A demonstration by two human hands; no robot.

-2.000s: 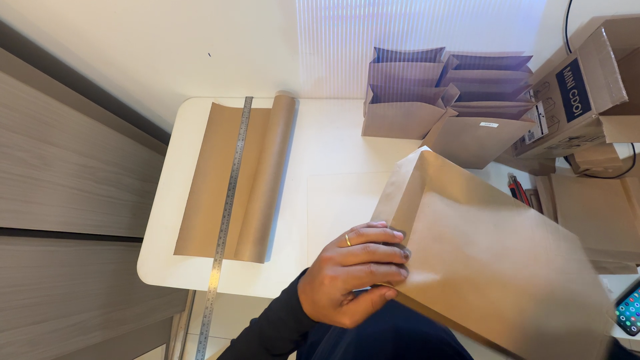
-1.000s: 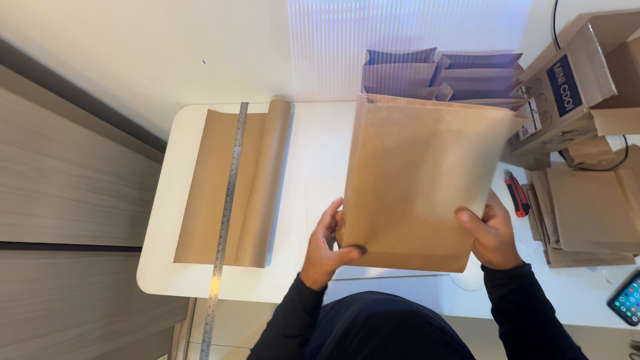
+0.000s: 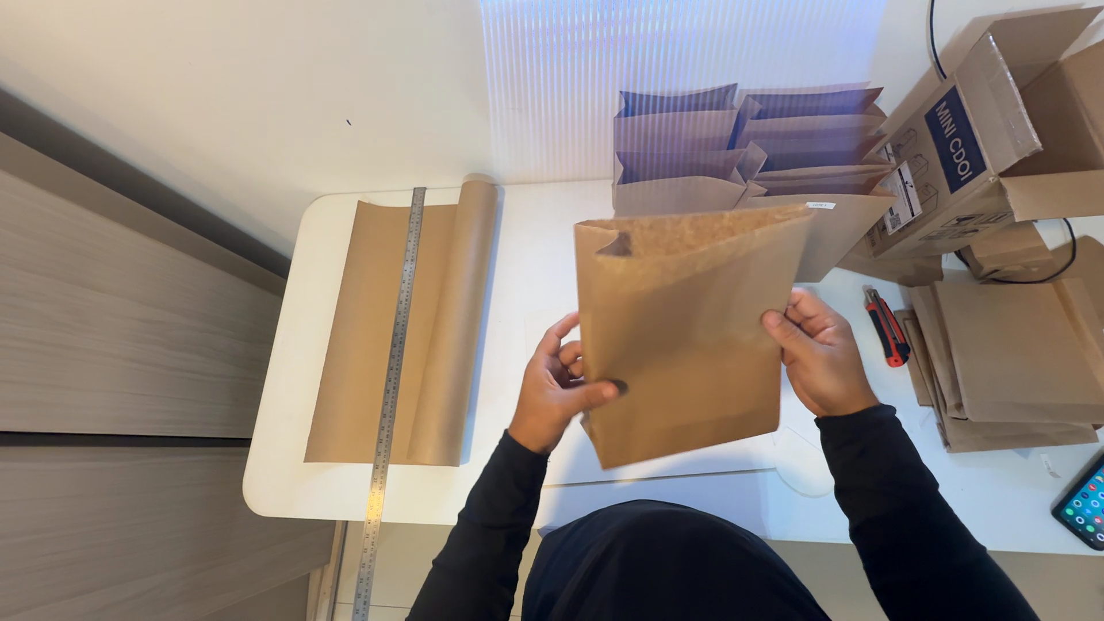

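A brown kraft paper bag (image 3: pixel 690 345) is held up over the white table, its mouth at the top partly spread and its side gusset showing at the left. My left hand (image 3: pixel 561 384) grips the lower left edge, with the thumb on the front panel. On the right edge, my right hand (image 3: pixel 819 349) pinches the paper between thumb and fingers. Behind the held bag, several similar paper bags (image 3: pixel 677 194) stand upright in two rows. Left of my left hand lies a partly unrolled roll of kraft paper (image 3: pixel 440 345), with a long steel ruler (image 3: pixel 398 345) lying across it.
Right of my right hand lies a red and black utility knife (image 3: pixel 887 328), beside a stack of flattened kraft paper bags (image 3: pixel 1018 345). An open cardboard box (image 3: pixel 957 164) stands at the back right. A phone (image 3: pixel 1085 504) lies near the right front edge. The ruler overhangs the table's front edge.
The bag was tilted in my left hand two seconds ago, then upright between both hands. Its top now shows spread, and my right hand sits higher on its side.
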